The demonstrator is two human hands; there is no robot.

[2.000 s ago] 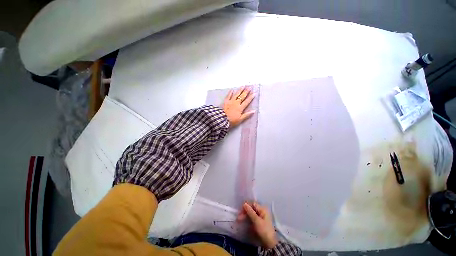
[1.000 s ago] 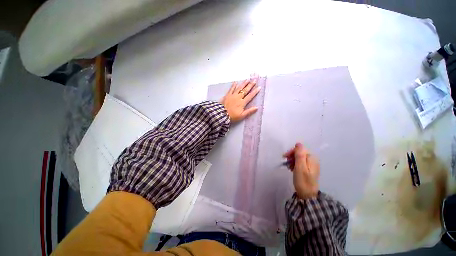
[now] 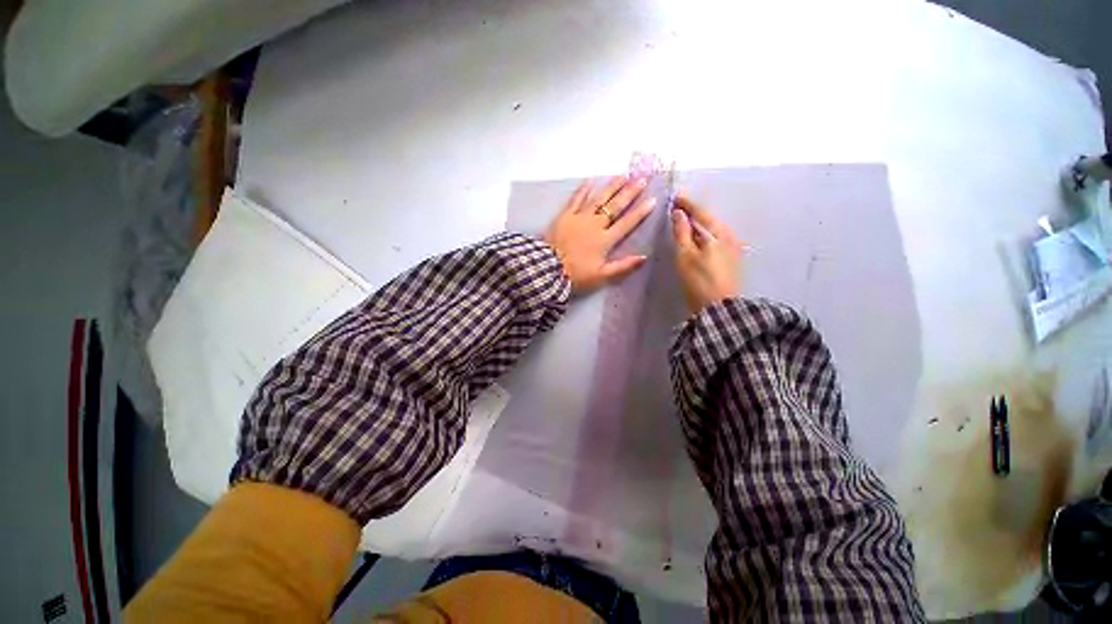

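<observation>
A pale grey-lilac fabric panel lies flat on the white cloth-covered table. A long clear pinkish ruler lies on it, running from its far edge towards me. My left hand is bare, with a ring, and is spread flat on the ruler's far part and the fabric. My right hand is at the ruler's right edge near the far end, fingertips pinched on a thin marking pen. The pen's tip is too small to see clearly.
A white cut piece lies at the left. Black snips lie by a brown stain at right. A plastic packet and a bottle are at the right edge, a dark iron below. A padded board is upper left.
My right hand has moved from the ruler's near end, over the fabric, to its far end. My left hand stays pressed on the ruler. The view has shifted slightly.
</observation>
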